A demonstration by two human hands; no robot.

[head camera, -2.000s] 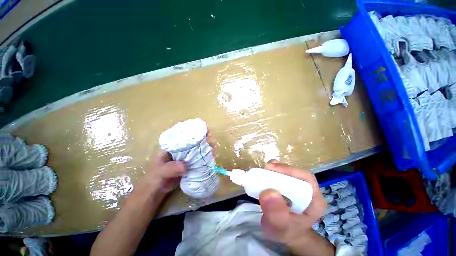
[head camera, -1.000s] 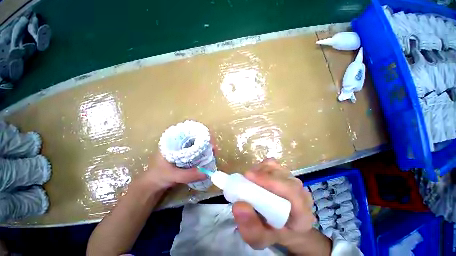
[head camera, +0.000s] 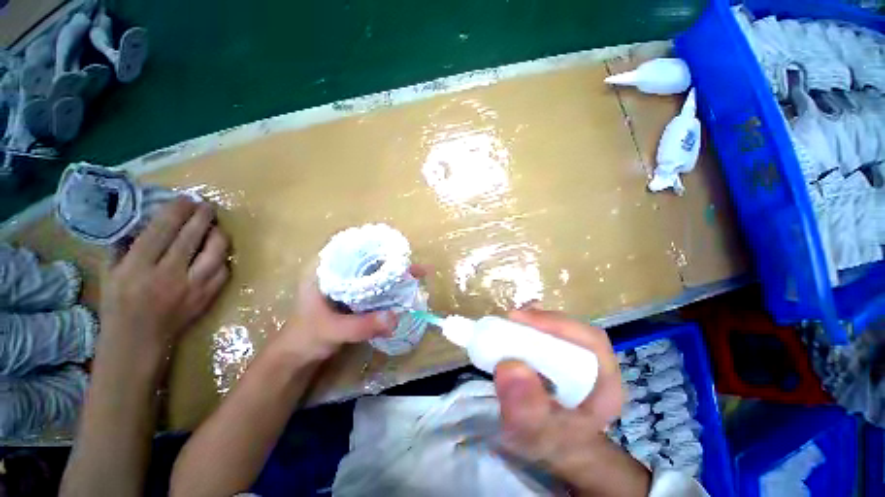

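Note:
A grey-white gathered fabric piece (head camera: pixel 366 264) is held upright over the tan board (head camera: pixel 320 165), its thick scalloped rim and hollow end facing up. My left hand (head camera: pixel 325 325) is shut around its lower left side. My right hand (head camera: pixel 563 388) grips a white glue bottle (head camera: pixel 529 357), tilted up to the left. Its teal nozzle tip (head camera: pixel 425 317) is at the side of the piece, just below the rim, near my left thumb. The far side of the piece and part of the left fingers are hidden.
Another person's hand (head camera: pixel 170 267) is at left on a grey piece (head camera: pixel 97 203). Stacked pieces (head camera: pixel 44 330) lie below it. Two spare bottles (head camera: pixel 660 76) lie by the large blue crate (head camera: pixel 752 155). A lower blue crate (head camera: pixel 713 417) holds pieces. The green belt (head camera: pixel 320 58) carries long grey pieces (head camera: pixel 68 68).
Another person's hand has come in at left with a grey piece. The glue bottle has moved slightly right and up, its tip now off my thumb. The long grey pieces have moved right.

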